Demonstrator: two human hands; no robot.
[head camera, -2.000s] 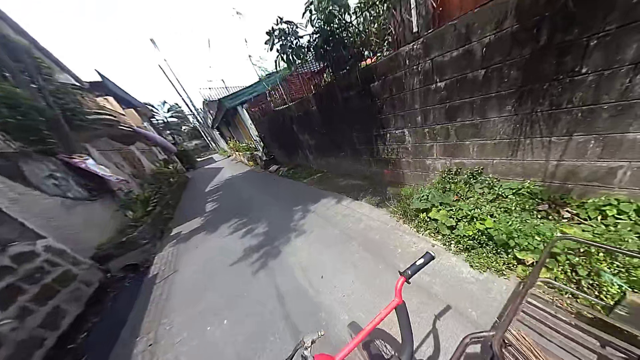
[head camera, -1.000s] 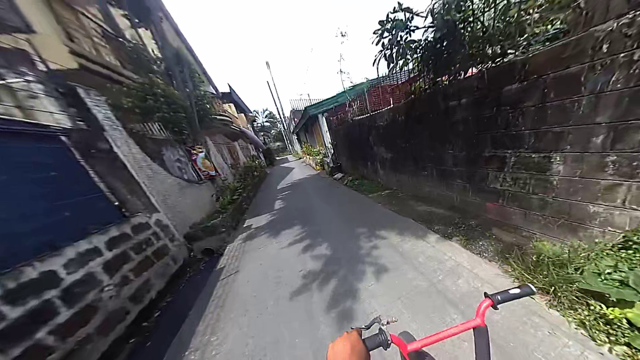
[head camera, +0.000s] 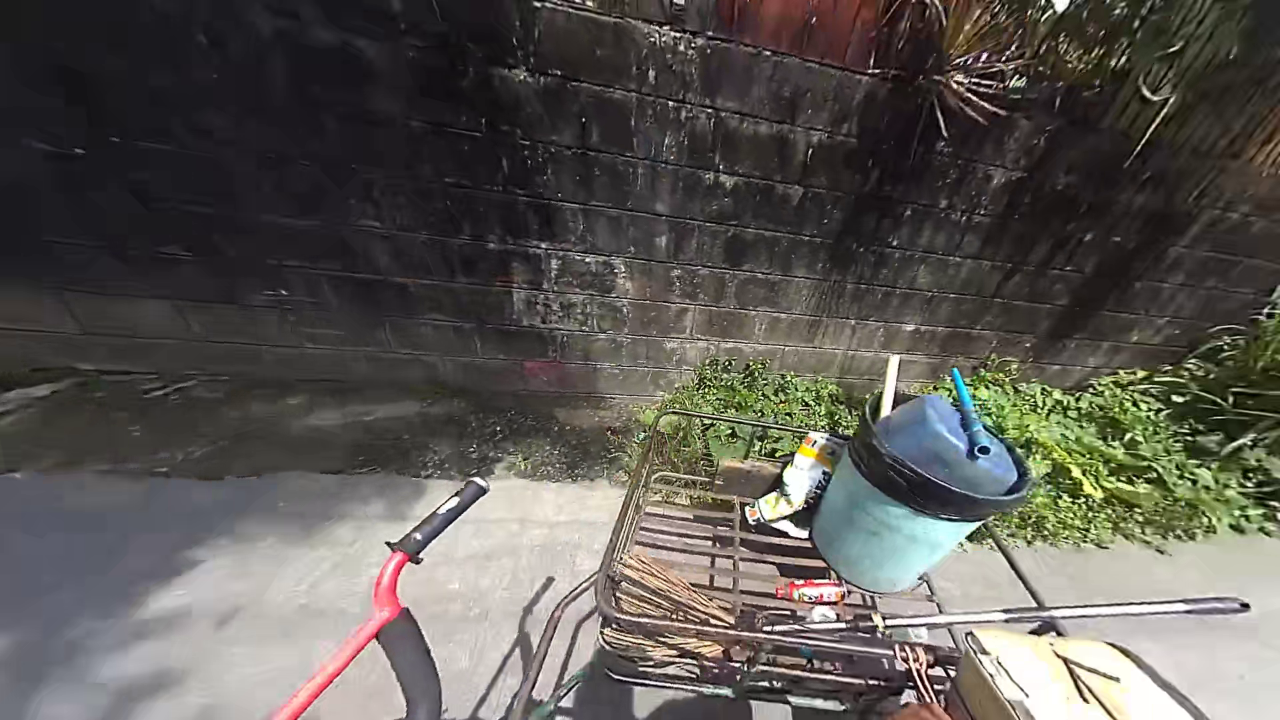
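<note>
The black right grip (head camera: 440, 520) of a red handlebar (head camera: 345, 655) has no hand on it. Beside it rides a metal-framed sidecar (head camera: 685, 525) with a slatted floor. A teal bucket (head camera: 880, 530) lined with a black bag stands there, holding a blue plastic container (head camera: 935, 440). Stick-broom bristles (head camera: 665, 600), a red-labelled bottle or can (head camera: 812, 591) and a white-and-yellow packet (head camera: 800, 485) lie in the sidecar. A pole (head camera: 1060, 612) crosses its near side, by a worn cream pad (head camera: 1060, 675). My left hand is out of view; a brown patch at the bottom edge may be my right hand.
A stained concrete-block wall (head camera: 640, 240) runs along the far side of the lane. Leafy weeds (head camera: 1130, 460) grow at its foot, right beside the sidecar. Grey pavement (head camera: 300, 560) lies under and left of the handlebar. Dry, spiky plants (head camera: 975, 60) hang over the wall's top.
The view has swung far to the right, from the lane ahead to the wall and sidecar. The hand seen on the handlebar's left grip one second ago is out of frame.
</note>
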